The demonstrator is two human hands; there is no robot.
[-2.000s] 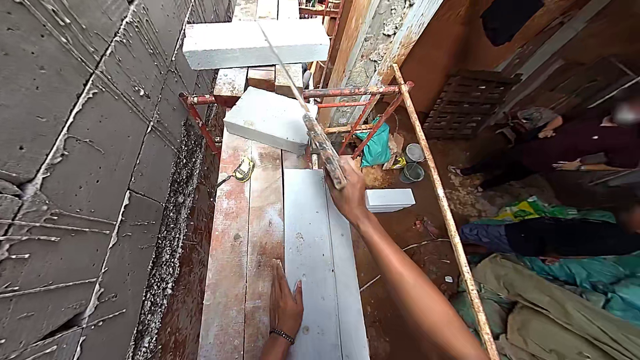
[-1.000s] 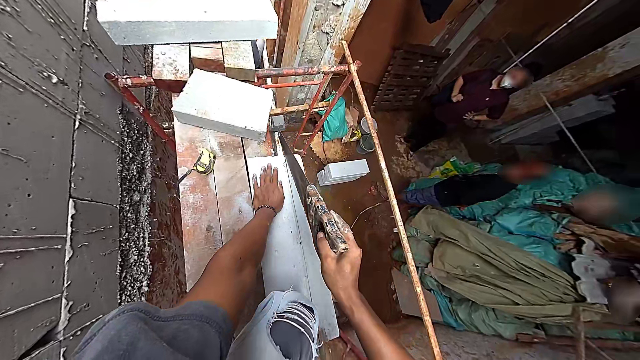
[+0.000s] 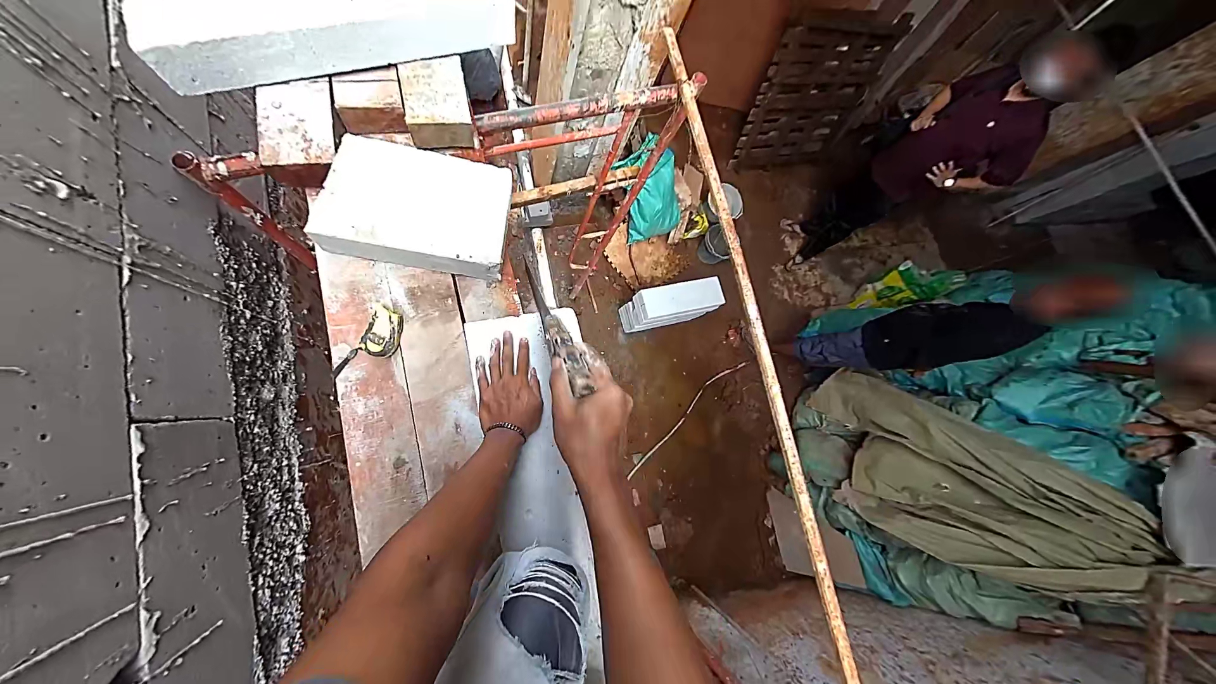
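My left hand lies flat, fingers spread, on a long pale lightweight concrete block at the right side of the plank platform. My right hand grips the worn handle of a hand saw, just right of my left hand. The narrow-looking blade points away from me over the block's far right part; whether its teeth touch the block cannot be told. My knee, in ripped jeans, is over the block's near part. Another white block lies beyond, with a tape measure on the planks to its left.
A grey block wall stands at the left. Rusty red scaffold tubes cross ahead, and a long rusty pole slants along the right. Below are a cut block, buckets, tarps and several people, one in a maroon shirt.
My right hand and the saw have come closer beside my left hand on the block. Two seconds ago the left hand was nearer the block's left edge and the saw was raised.
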